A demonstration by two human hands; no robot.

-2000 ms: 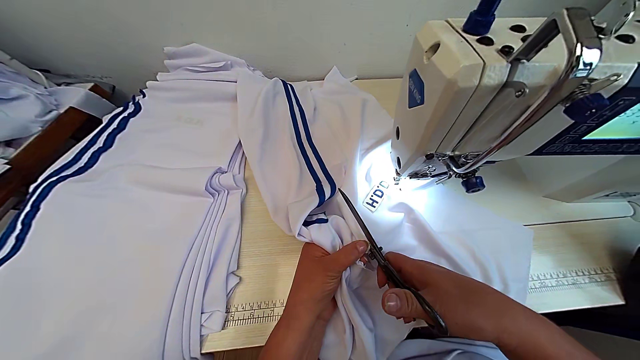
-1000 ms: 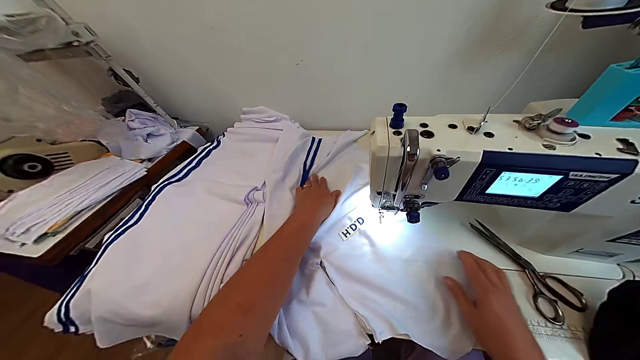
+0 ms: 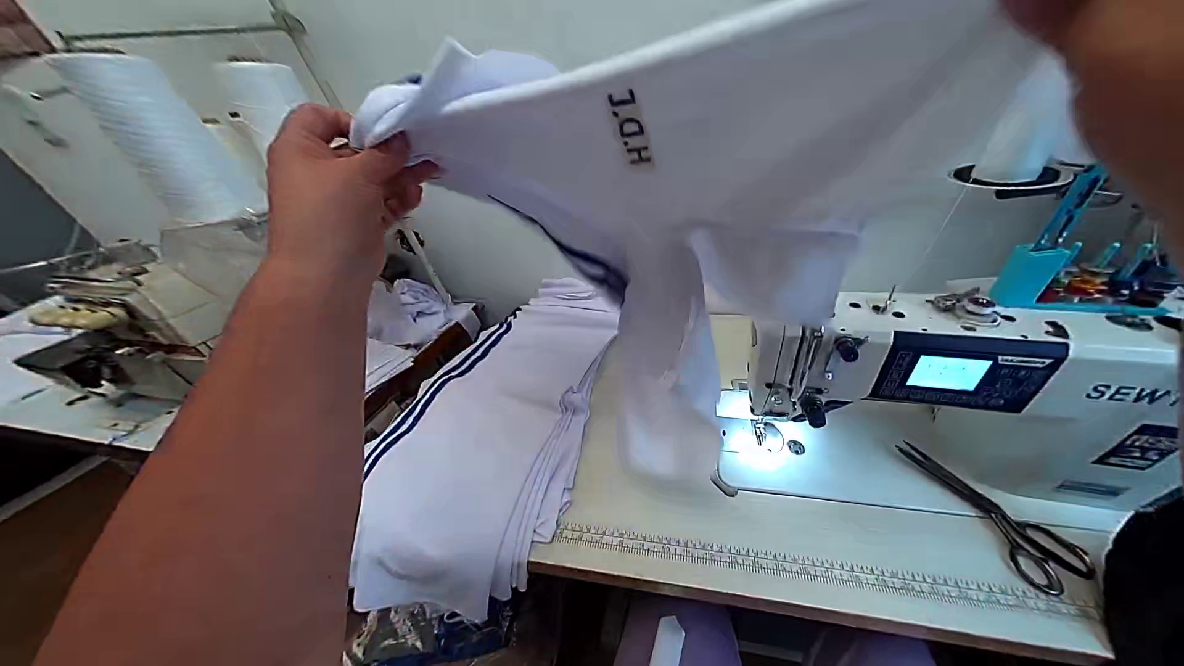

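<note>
A white fabric garment [image 3: 740,139] with a small lettered patch and dark blue stripes hangs in the air, stretched between my hands. My left hand [image 3: 342,171] grips its bunched left end. At the upper right edge, my right hand [image 3: 1110,55], blurred and partly cut off, holds the other end. Below and to the right stands a sewing machine [image 3: 980,361], its lamp lit over the needle plate. Black-handled scissors [image 3: 994,518] lie on the table right of the needle. A stack of white pieces with blue stripes [image 3: 481,444] lies on the table, left of the machine.
A measuring tape strip [image 3: 786,561] runs along the table's front edge. Large white thread cones [image 3: 153,129] and another machine [image 3: 139,305] stand at the left. A turquoise holder [image 3: 1036,276] sits behind the sewing machine, near a thread cone on a stand [image 3: 1013,148].
Both hands have risen from the table with the lettered garment, which lay flat there a second ago. The scissors, in my right hand two seconds ago, lie on the table. The view has shifted.
</note>
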